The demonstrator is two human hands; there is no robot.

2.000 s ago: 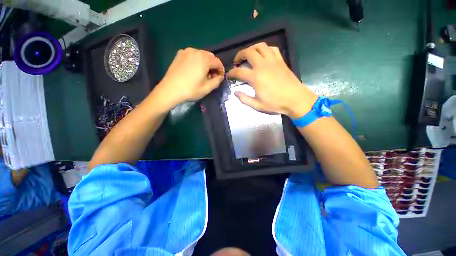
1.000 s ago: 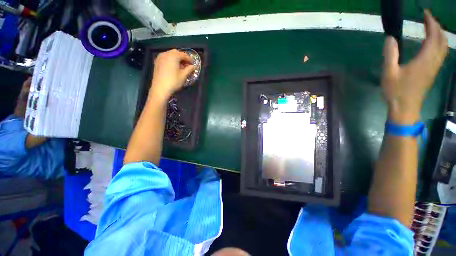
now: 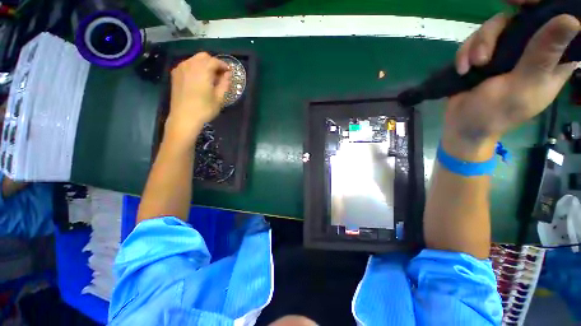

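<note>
The open device (image 3: 362,184) lies in its black fixture (image 3: 316,191), with a large silver-white rectangle and a green patch near its top end. My right hand (image 3: 509,76) is closed around a thick black electric screwdriver (image 3: 484,67); its tip end points left, over the fixture's top right corner. My left hand (image 3: 199,89) is at the round dish of screws (image 3: 234,81), fingers bent down at its left side. Whether the fingertips pinch a screw cannot be seen. A tangled dark pile (image 3: 211,159) lies below the dish in the black parts tray (image 3: 247,134).
A purple-ringed round object (image 3: 108,38) and stacked white trays (image 3: 48,114) stand at the left. A white rail (image 3: 331,25) crosses behind. A black box with a white label (image 3: 549,181) is at the right edge. A blue strap (image 3: 468,164) circles my right wrist.
Both hands have left the device. My right hand has taken hold of the screwdriver and brought it left to the fixture's corner. My left hand has moved to the screw dish.
</note>
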